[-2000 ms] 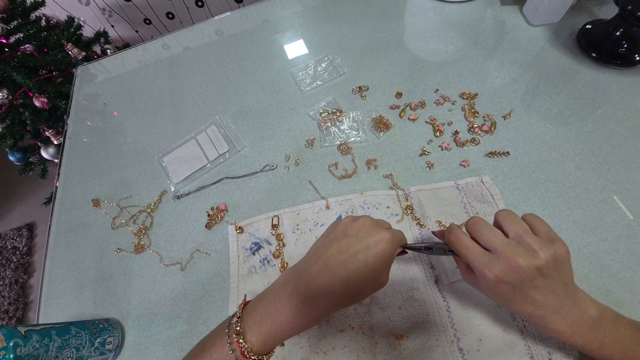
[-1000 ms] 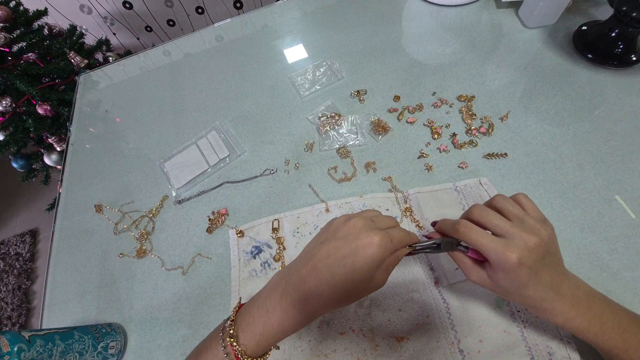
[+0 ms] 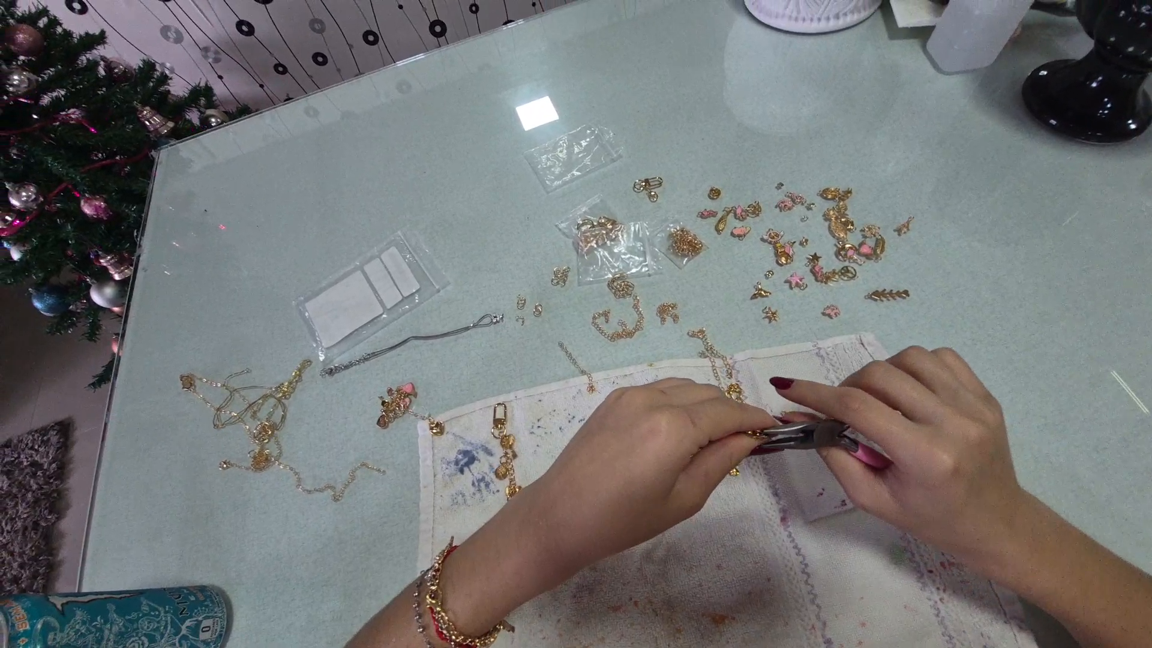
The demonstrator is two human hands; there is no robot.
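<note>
My right hand [image 3: 927,441] grips a pair of jewelry pliers [image 3: 814,436] with pink handles, its index finger lifted off them. The jaws meet the fingertips of my left hand [image 3: 661,450], which pinch a small gold-coloured piece [image 3: 758,435], mostly hidden by the fingers. Both hands are above a stained white cloth [image 3: 684,576]. Just beyond them a gold chain with charms [image 3: 713,355] runs over the cloth's far edge. Left of my left hand lies a gold charm strand with a clasp [image 3: 501,441].
Gold and pink charms [image 3: 841,225] are scattered at the back right, beside small plastic bags [image 3: 612,252]. Tangled gold chains [image 3: 261,418] and a silver chain [image 3: 409,339] lie left. A teal can [image 3: 117,619] is near left; a black glossy base [image 3: 1089,99] stands back right.
The pliers have turned a little between my hands, and more of their pink handle shows. My right index finger has lifted away from the tool. My left hand has hardly moved.
</note>
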